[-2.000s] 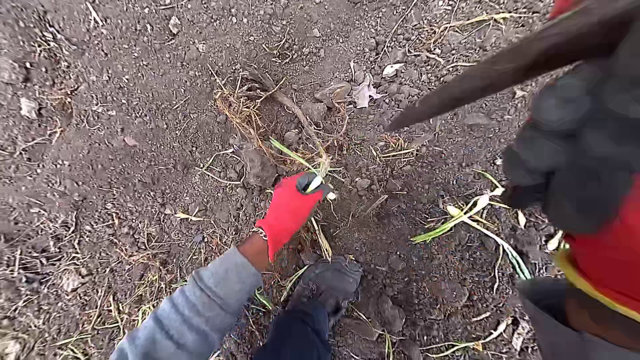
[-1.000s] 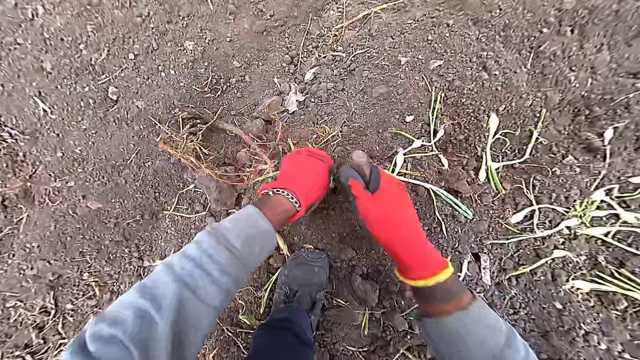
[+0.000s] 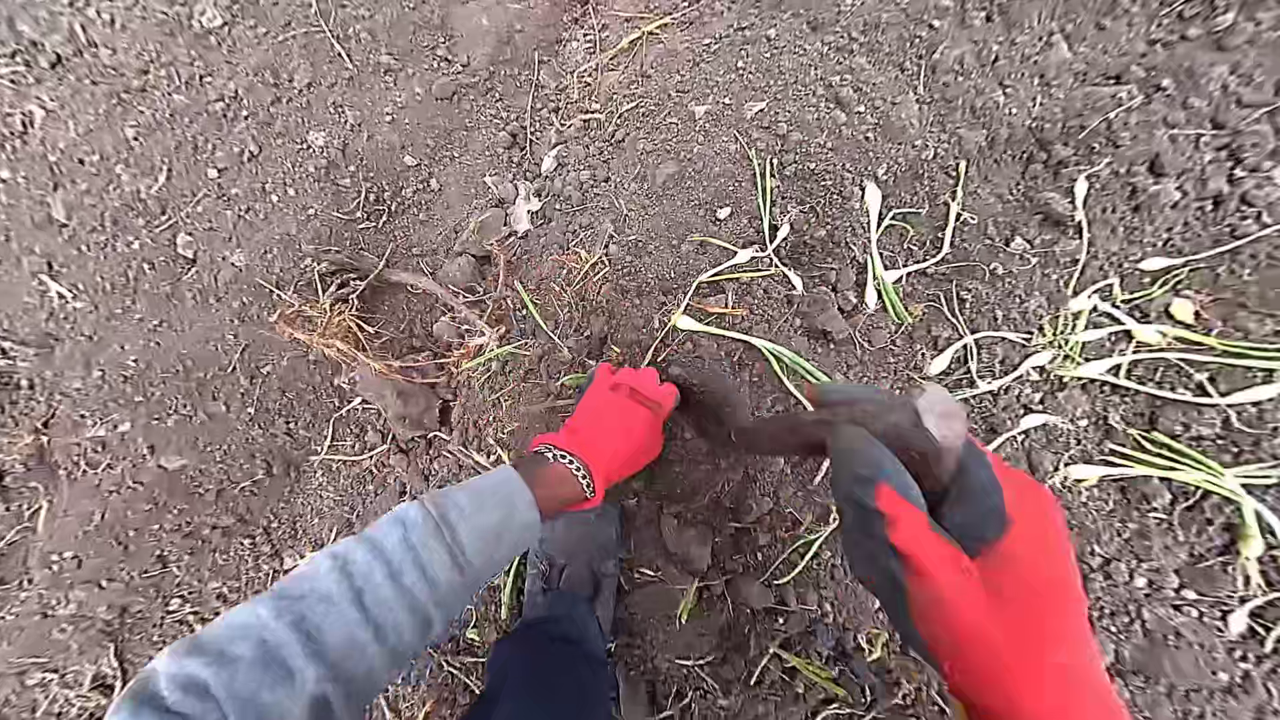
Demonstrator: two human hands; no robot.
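Note:
My right hand (image 3: 960, 540), in a red glove with dark grey palm and fingers, is closed around a dark stick-like tool (image 3: 800, 432) that points left toward the soil; motion blurs it. Down at the ground, my left hand (image 3: 615, 430), gloved the same way, has curled fingers at the edge of a dark hollow. What is in it, if anything, is hidden. Pale green onion seedlings (image 3: 740, 330) with white bulbs lie just beyond both hands. A second small group of seedlings (image 3: 880, 250) lies farther up.
More onion seedlings (image 3: 1130, 350) are scattered at the right, with another bunch (image 3: 1190, 470) below them. Dry roots (image 3: 335, 330) and a clod (image 3: 395, 400) lie left of my left hand. A shoe (image 3: 575, 560) stands on the soil below my hands.
The tool, raised at upper right two seconds ago, is now low and pointing at the soil. My right hand was close beside my left a second ago and is now farther right.

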